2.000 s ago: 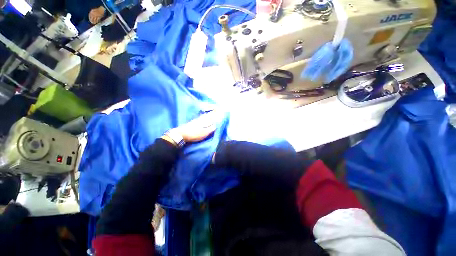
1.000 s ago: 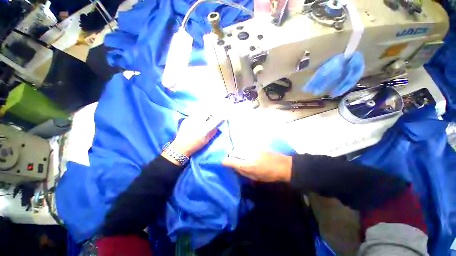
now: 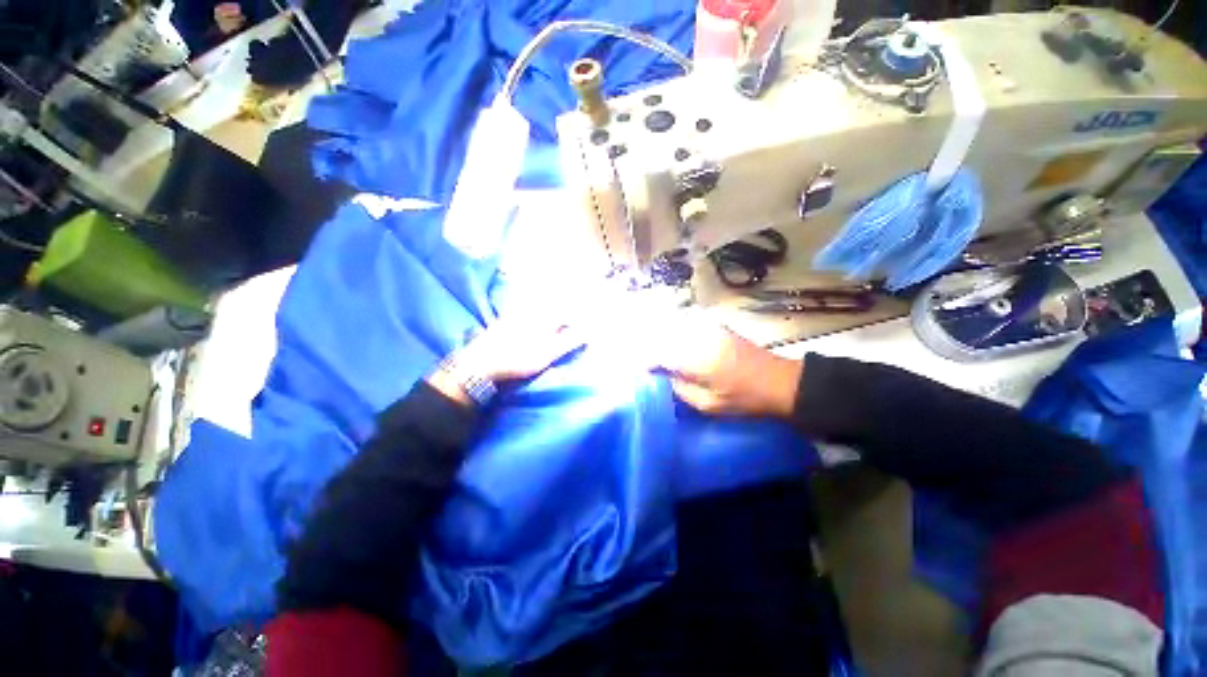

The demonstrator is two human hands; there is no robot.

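Observation:
The royal-blue garment piece (image 3: 556,489) lies across the machine table's front and hangs down towards my lap. My left hand (image 3: 520,347), with a metal watch at the wrist, lies on the cloth left of the needle area, its fingertips washed out by glare. My right hand (image 3: 725,370) pinches the cloth's edge just in front of the needle area. The presser foot and needle (image 3: 649,280) sit under the left end of the cream JACK lockstitch machine (image 3: 847,146), mostly lost in glare. The white machine lamp (image 3: 486,185) stands left of the needle.
Dark-handled scissors (image 3: 748,258) lie under the machine arm. A light-blue thread bundle (image 3: 907,228) hangs from the arm. An oval parts tray (image 3: 995,312) stands at right. More blue cloth (image 3: 1125,410) lies at right and behind the lamp. Another machine (image 3: 73,390) stands at left.
My right hand, hidden behind its sleeve at first, has come into view and moved up and right to the needle area. The cloth below my hands has spread wider.

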